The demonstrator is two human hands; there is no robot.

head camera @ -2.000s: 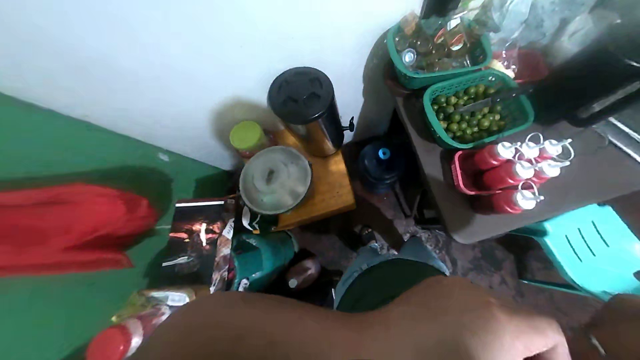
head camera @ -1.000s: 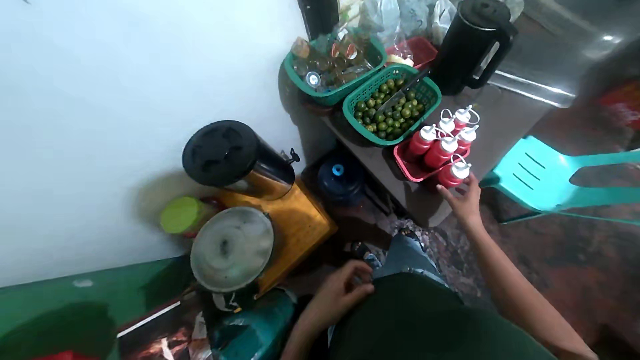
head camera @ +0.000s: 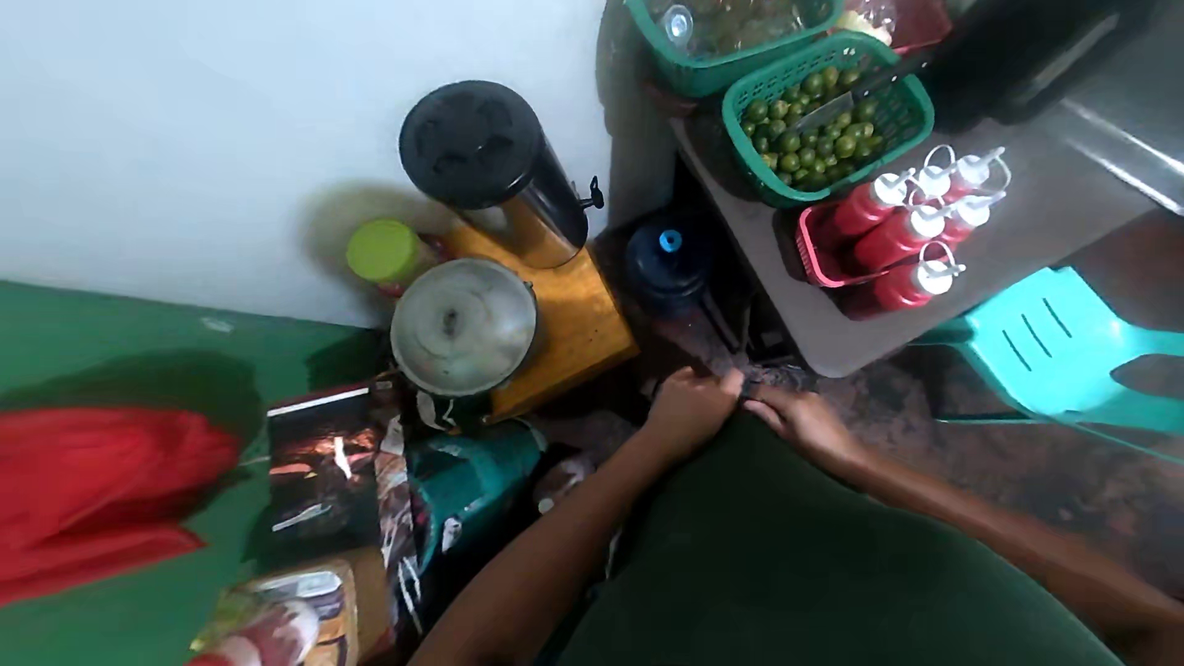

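My left hand (head camera: 694, 405) and my right hand (head camera: 805, 421) are close together in front of my green shirt, fingers curled near its edge; whether they hold cloth or something small cannot be told. Beyond them, on the dark table (head camera: 837, 342), red squeeze bottles (head camera: 897, 240) with white caps stand in and around a pink basket (head camera: 814, 254). Behind that, a green basket (head camera: 786, 185) holds small green citrus fruits (head camera: 814, 139) with a knife (head camera: 828, 113) lying on top.
On a wooden stand (head camera: 578, 324) are a black-lidded dispenser (head camera: 527, 194) with a tap and a lidded metal pot (head camera: 462, 328). A dark blue water jug (head camera: 668, 268) is between stand and table. A turquoise plastic chair (head camera: 1054, 342) stands right, a teal bin (head camera: 472, 481) lower left.
My right hand has left the front squeeze bottle it was at and come in beside my left hand, at the shirt's edge. The view has shifted.
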